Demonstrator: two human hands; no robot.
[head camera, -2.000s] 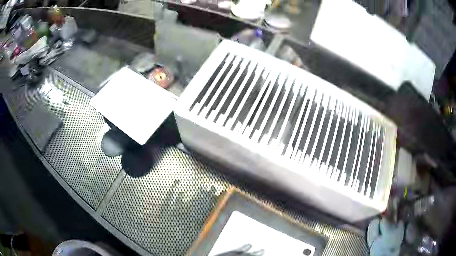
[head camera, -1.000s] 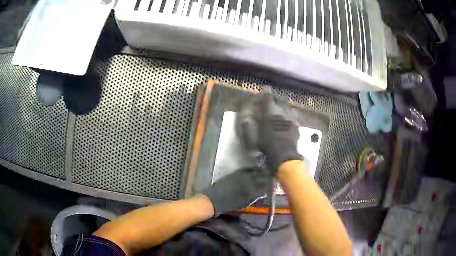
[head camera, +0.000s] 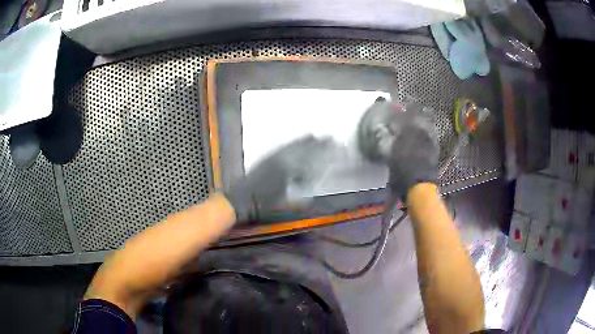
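A white panel (head camera: 293, 121) with rounded corners lies in the grey fixture (head camera: 228, 78) with orange edges. A dark spot shows near its upper right corner. My gloved right hand (head camera: 414, 153) is shut on a blurred grey sander (head camera: 378, 130), which is at the panel's right end. Its hose hangs over the bench's front edge. My gloved left hand (head camera: 290, 169) is blurred and lies over the panel's lower left part; its fingers are too blurred to tell if they hold anything.
The white slotted rack (head camera: 261, 19) stands behind the fixture. A loose white panel (head camera: 26, 72) is at the left, above dark round shapes. Pale blue discs (head camera: 466, 52) and a second sander with a yellow edge (head camera: 470, 117) lie at the right. White cartons (head camera: 554, 202) stand at the lower right.
The view has shifted down over the fixture. My right hand has moved with the sander from the panel's middle to its right end. My hands are farther apart.
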